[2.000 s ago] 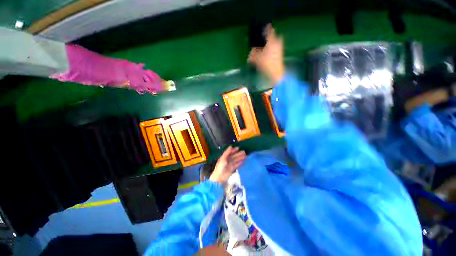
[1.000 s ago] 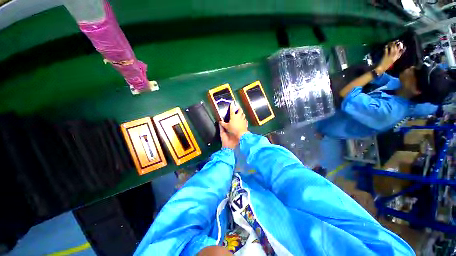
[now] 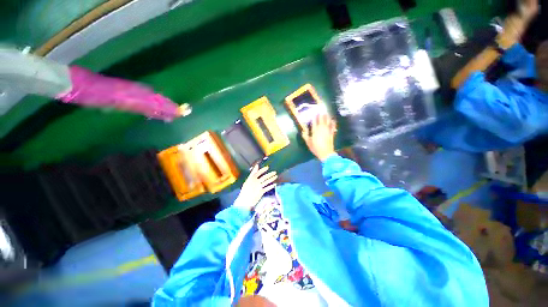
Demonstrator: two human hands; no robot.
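A glossy dark phone screen assembly [image 3: 305,101] lies in the rightmost orange fixture frame [image 3: 293,108]. My right hand [image 3: 321,135] rests over the near end of it; whether the fingers grip it cannot be told. My left hand [image 3: 257,184] is near the bench's front edge, fingers spread, at the near end of the black fixture base [image 3: 241,143]. Another orange frame [image 3: 264,125] with an empty-looking slot lies right of the base. Two orange frame stacks [image 3: 211,162] [image 3: 179,174] stand to its left.
Clear blister trays [image 3: 384,84] are at the right. Black foam trays [image 3: 90,186] fill the left end. A pink-wrapped post [image 3: 120,93] is behind at the left. A small dark block [image 3: 338,16] lies on the far green strip. Another person's arm [image 3: 481,66] is at the right.
The hands were together at the middle orange frame and are now apart. My right hand has moved right to the rightmost frame. The middle frame no longer shows the dark screen.
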